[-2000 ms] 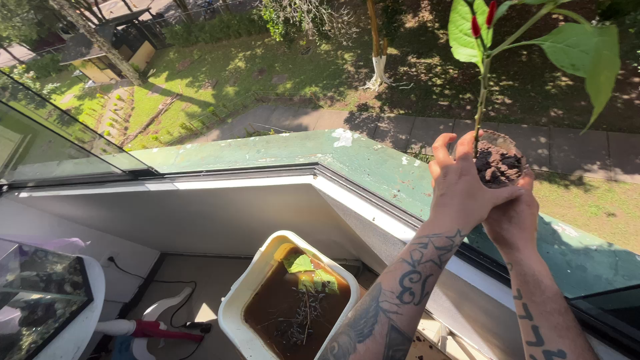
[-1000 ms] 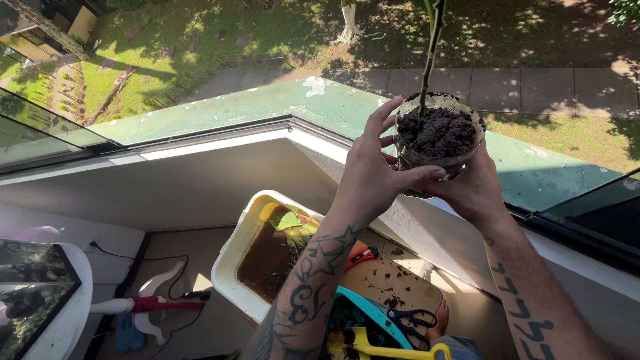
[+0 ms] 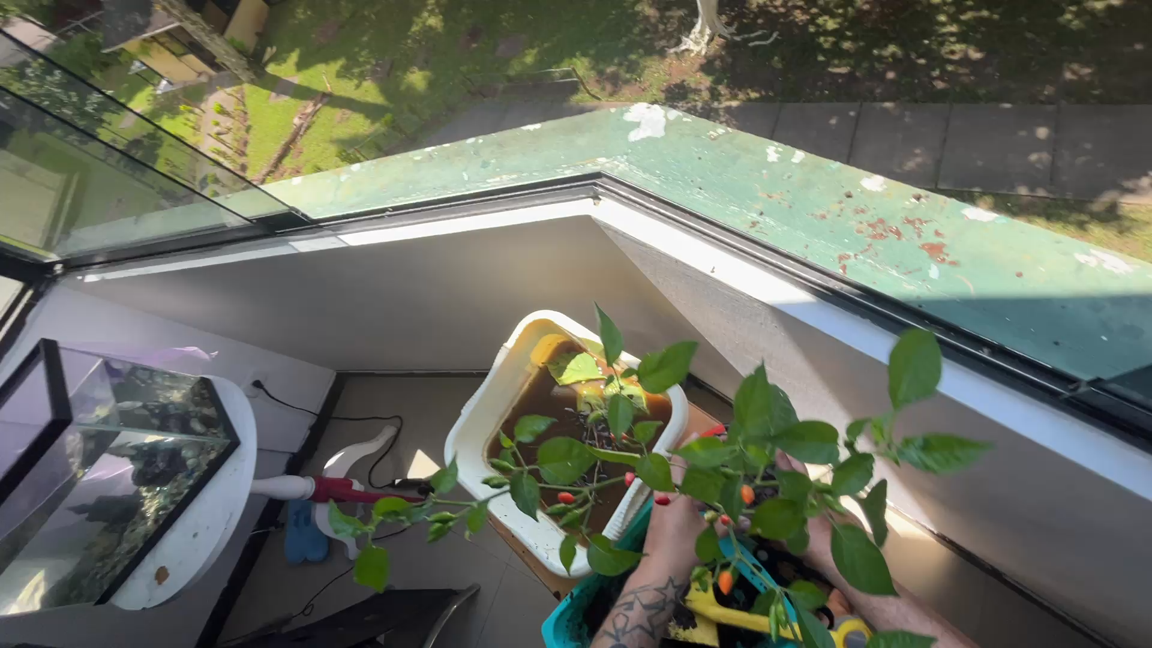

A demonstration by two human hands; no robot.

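Observation:
A pepper plant with green leaves and small red and orange peppers spreads across the lower middle and right. Beneath its leaves, my left hand reaches over a teal tub holding dark soil. My right hand is at the other side of the stems, largely covered by leaves. The pot and the fingers of both hands are hidden, so their grip cannot be made out. A yellow-handled tool lies at the teal tub beside my left wrist. A white basin of brown water with leaves stands behind.
An aquarium rests on a round white table at left. Cords and a blue object are on the floor. A black window track and a green outer ledge run behind. A dark chair-like object stands at bottom.
Both hands have come down from above the window ledge to the teal tub. The plant's leafy, fruiting branches now spread over the basin and tub; the pot seen earlier is hidden.

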